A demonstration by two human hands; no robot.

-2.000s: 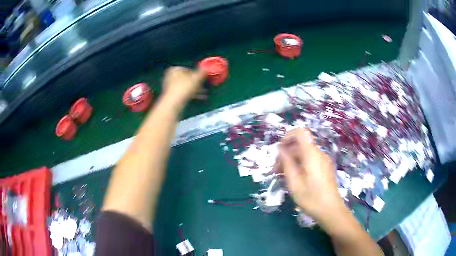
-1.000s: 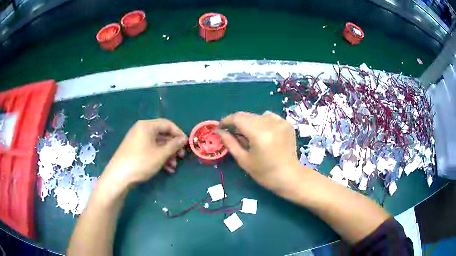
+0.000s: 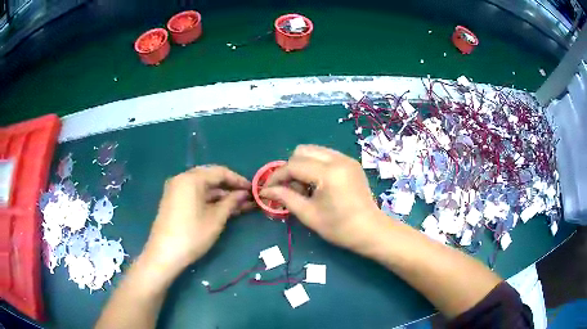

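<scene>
A round red plastic housing (image 3: 275, 168) stands on the dark green bench between my hands. My left hand (image 3: 204, 204) is at its left rim, thumb and fingertips closed together; whether they hold something is hidden. My right hand (image 3: 322, 193) has its thumb and fingertips over and inside the housing's opening, covering part of the inside; what they pinch is hidden. Below the housing lie a few wired pieces with white square pads (image 3: 315, 274) and dark red wires.
Tangled pile of wired pieces (image 3: 450, 154) at right. Silvery toothed discs (image 3: 83, 244) at left beside a large red tray (image 3: 26, 212). A worn white rail (image 3: 212, 97) divides the bench from the green belt (image 3: 360, 45), which carries several red housings (image 3: 293, 33). White box (image 3: 569, 148) far right.
Compared with one second ago, my right hand's thumb and fingers have moved further into the housing. Two seconds ago, my left hand was over the belt at a housing and my right hand was at the wired pile.
</scene>
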